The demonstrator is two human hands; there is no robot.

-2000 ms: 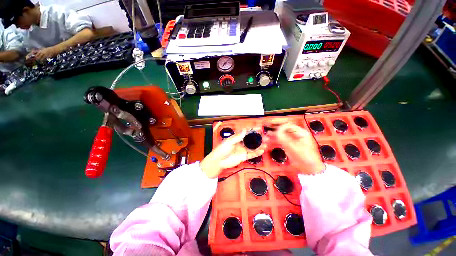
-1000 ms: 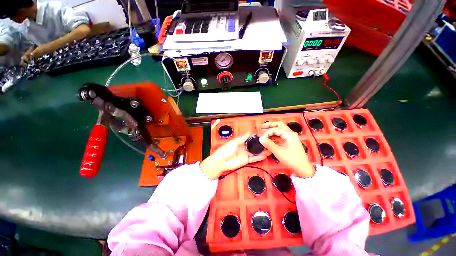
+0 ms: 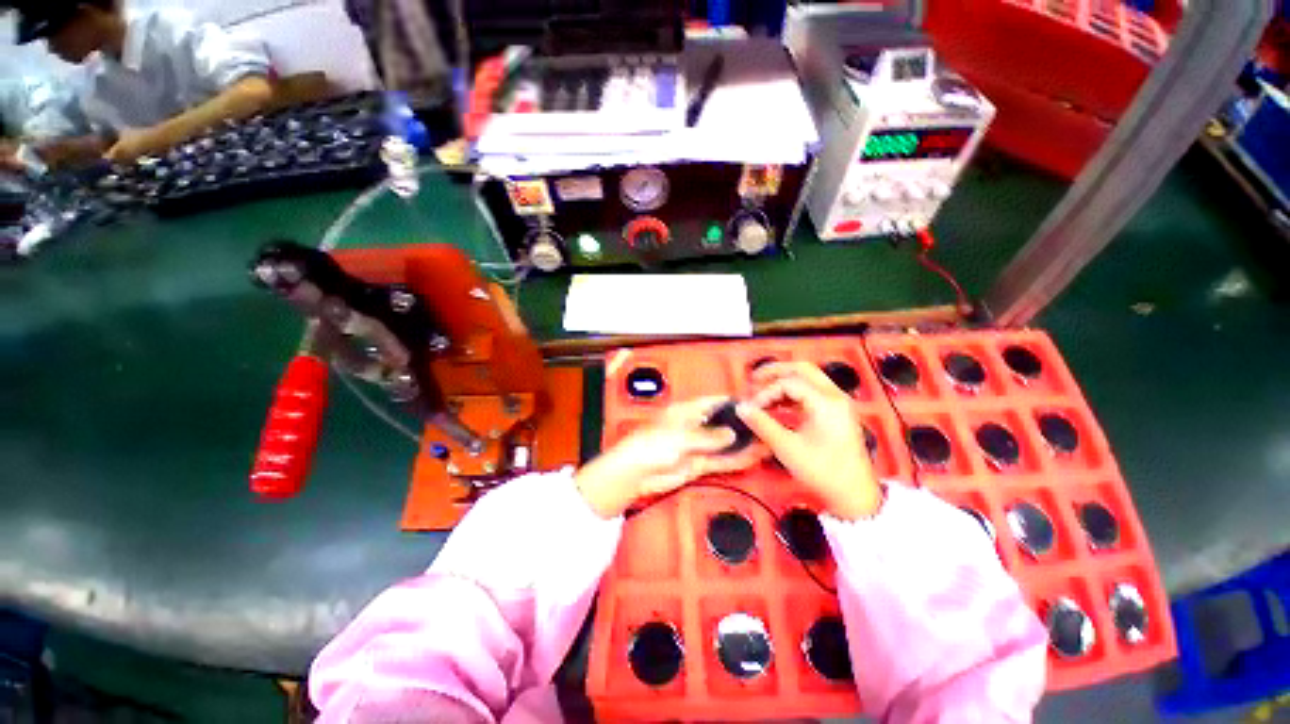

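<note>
A round dark smartwatch head (image 3: 731, 424) is held above the foam tray between my two hands. My left hand (image 3: 665, 456) holds it from the left, with its fingers around the edge. My right hand (image 3: 821, 436) has its fingertips on the watch's right side. The watch is partly hidden by the fingers and seems tilted. The red-orange foam tray (image 3: 658, 559) lies below, with round watches in many pockets. A thin dark wire (image 3: 739, 488) loops across it.
The orange toggle-clamp fixture (image 3: 566, 424) stands left of the tray, its red handle (image 3: 290, 427) hanging down. Behind are a white paper (image 3: 658, 304), black control box (image 3: 689, 212) and power supply (image 3: 905, 156). Another person (image 3: 184, 78) sits at back left.
My right hand has come in from the right, and its fingers are now on the watch. The watch, face visible earlier, now appears tilted and more covered by the fingers.
</note>
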